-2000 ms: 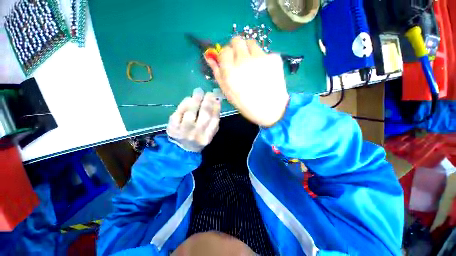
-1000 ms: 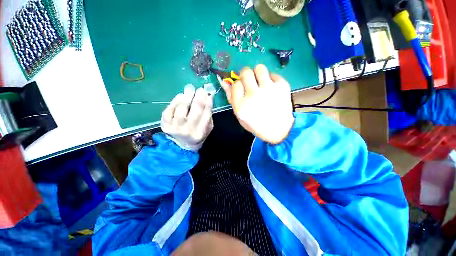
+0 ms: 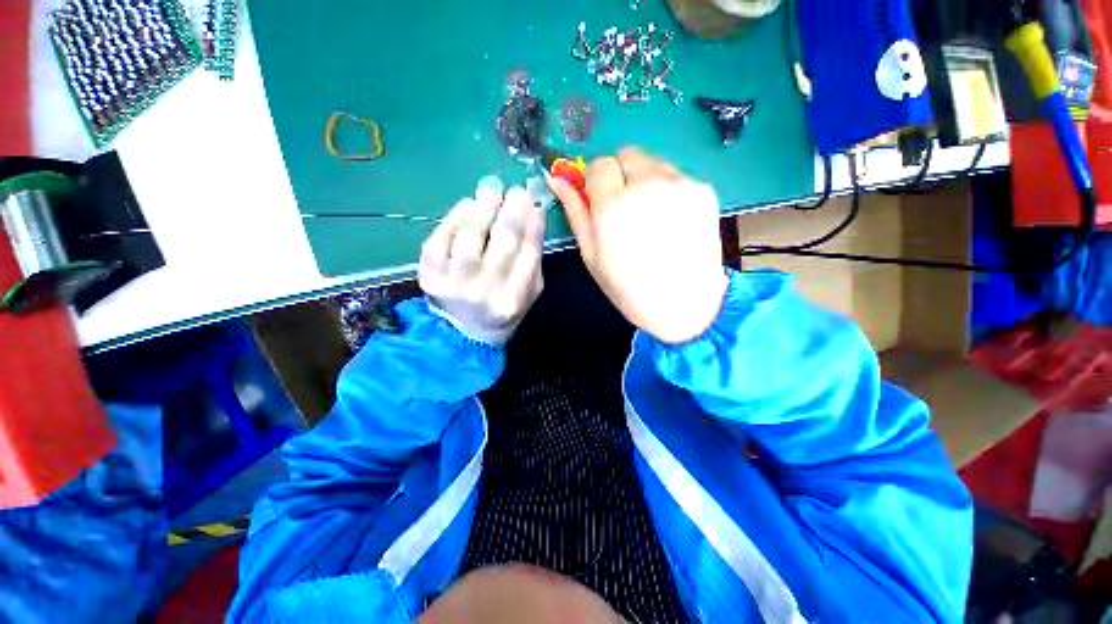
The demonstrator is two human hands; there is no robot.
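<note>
My left hand (image 3: 484, 262), in a pale glove, has its fingers closed together at the mat's front edge. A thin wire (image 3: 372, 217) runs from the left into it; the fingertips pinch something too small to make out. My right hand (image 3: 652, 238) is closed around the cutters (image 3: 567, 173), whose red and yellow handles show. The dark jaws point left at the left fingertips. A dark grey round pile (image 3: 522, 124) lies just beyond the jaws, with a fainter reddish disc (image 3: 577, 118) to its right. Small components (image 3: 628, 61) lie loose farther back.
A yellow rubber band (image 3: 355, 137) and a small black part (image 3: 727, 118) lie on the green mat. A wire spool (image 3: 37, 232) and a circuit board panel (image 3: 122, 67) stand left. A blue box (image 3: 860, 73), soldering iron (image 3: 1046, 85) and tape roll (image 3: 719, 15) are at back right.
The cutters' jaws have swung from pointing back left over the mat to beside the left fingertips, uncovering the dark pile. The left hand stays near the mat's edge. The view has shifted slightly.
</note>
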